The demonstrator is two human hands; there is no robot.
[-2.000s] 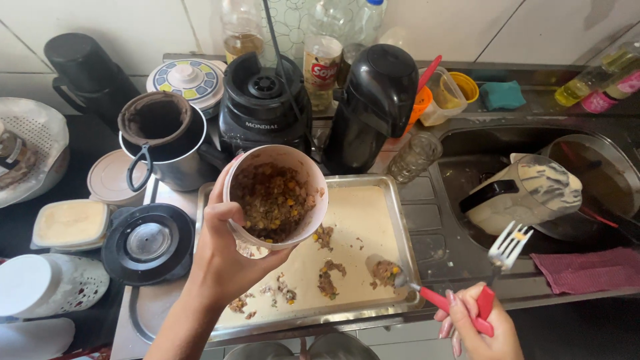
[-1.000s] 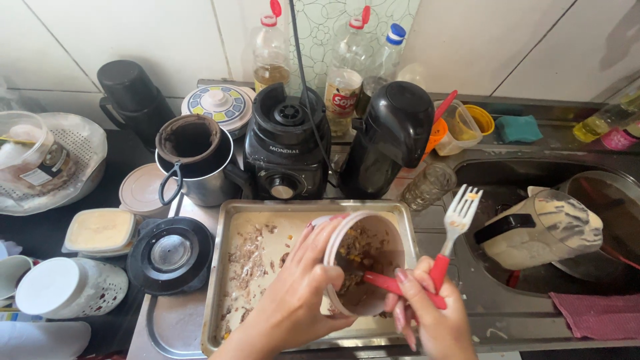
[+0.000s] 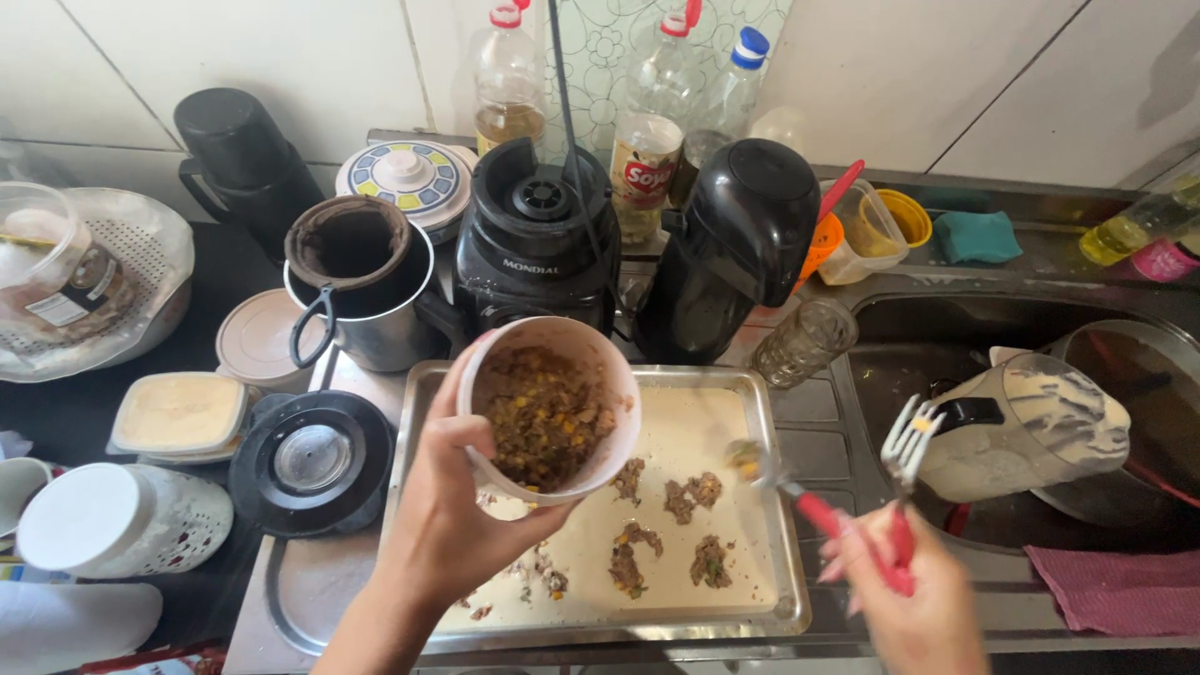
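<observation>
My left hand [image 3: 459, 487] grips a pale plastic tub [image 3: 614, 375] tilted toward me, with a chunky brown filling [image 3: 544, 412] that has yellow bits. Beneath the tub lies a rectangular metal baking pan [image 3: 792, 562] with cream-coloured batter [image 3: 675, 422] and scattered clumps of the same filling. My right hand [image 3: 909, 581] holds two red-handled utensils: a spoon [image 3: 750, 464], blurred and loaded with filling, over the pan's right side, and a fork [image 3: 909, 441] whose tines point up near the sink, a yellow bit on them.
Behind the pan stand a black blender base [image 3: 539, 234], a black pump thermos [image 3: 741, 244] and a metal pot [image 3: 375, 319] with a cloth strainer. A glass [image 3: 806, 342] is at the pan's back right corner. The sink [image 3: 900, 328] holds a batter-smeared blender jar [image 3: 1022, 431]. A black lid [image 3: 314, 459] lies left.
Since one second ago, the spoon has come out of the tub and moved right with filling on it. The tub has moved left. More clumps show on the pan's right side than two seconds ago.
</observation>
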